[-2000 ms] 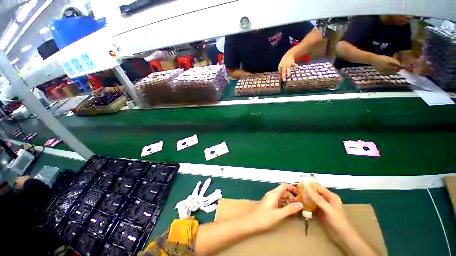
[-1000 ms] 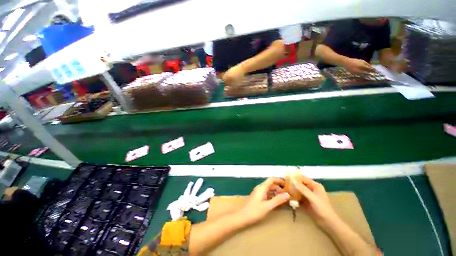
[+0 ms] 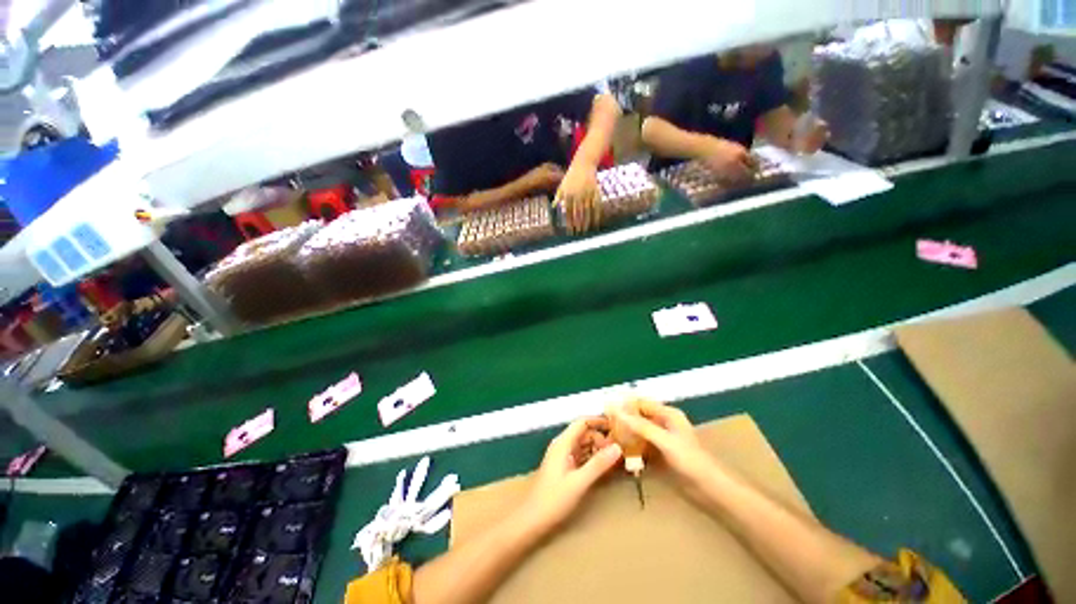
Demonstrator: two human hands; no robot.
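The glue bottle [image 3: 628,444] with amber liquid, white neck and thin dark needle points down above the tan cardboard sheet [image 3: 614,543]. My right hand [image 3: 667,439] is closed around it. My left hand [image 3: 576,463] is beside the bottle with curled fingers touching it; whether it grips the bottle or something small is hidden. Cover plates lie flat on the green conveyor: a white one [image 3: 684,319], a pink one [image 3: 946,254] at the far right, and several at the left, one of them white [image 3: 407,399].
A crumpled white glove [image 3: 405,516] lies left of the cardboard, beside a black blister tray [image 3: 212,531]. A pale rail [image 3: 496,419] edges the belt. Another cardboard sheet [image 3: 1003,413] is at the right. Two people work behind filled trays [image 3: 505,225] across the belt.
The view has turned right and tilted, so things shift left in the picture. Another pink plate has come into view at right. My hands stay together around the bottle.
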